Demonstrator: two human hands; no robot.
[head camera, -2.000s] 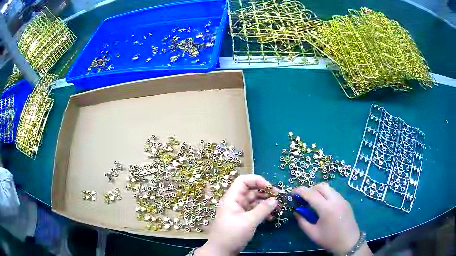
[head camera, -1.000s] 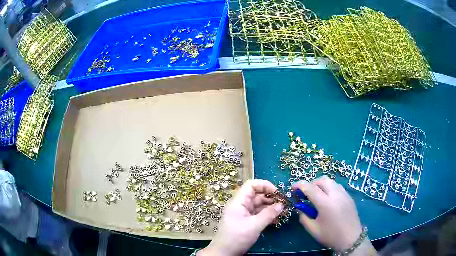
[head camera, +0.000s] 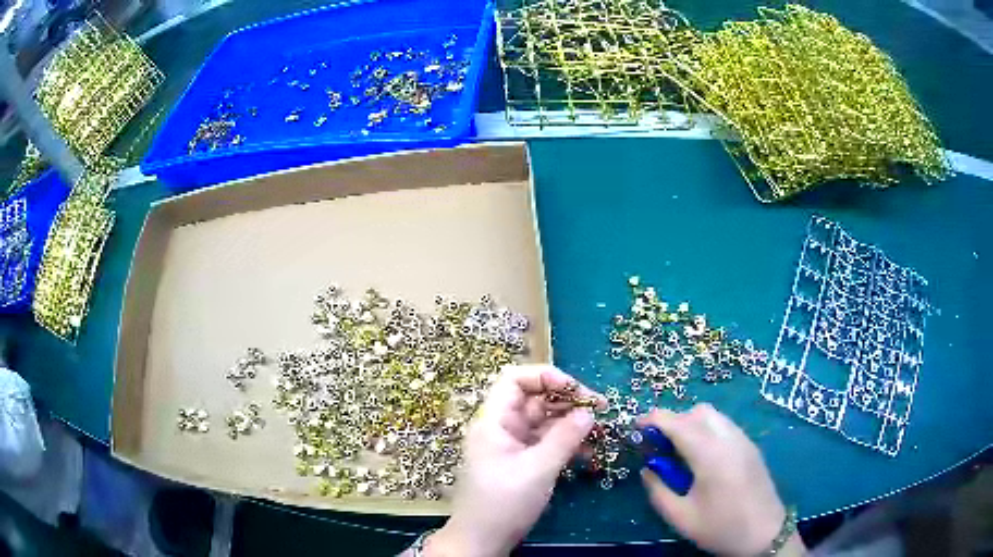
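Note:
My left hand (head camera: 523, 441) holds a small shiny gold piece (head camera: 572, 398) between thumb and fingers, just right of the cardboard tray. My right hand (head camera: 713, 473) holds the blue-handled cutters (head camera: 666, 462), their short dark jaws pointing left near the left fingertips. Small plated pieces (head camera: 610, 457) lie on the bench between and below the hands, partly hidden. A loose heap of pieces (head camera: 664, 346) lies beyond the hands. The cardboard tray (head camera: 261, 250) holds a large pile of gold and silvery pieces (head camera: 403, 392).
A silver sprue frame (head camera: 844, 332) lies at right. Gold sprue frames (head camera: 822, 103) are stacked at top right, others (head camera: 74, 261) at far left. A blue plastic bin (head camera: 316, 93) with scattered bits stands behind the tray. A second blue bin (head camera: 33, 239) and pale clothing (head camera: 20, 419) show at far left.
My left hand has moved slightly up and left, away from the cutters. My right hand has shifted slightly down. The whole view has shifted slightly.

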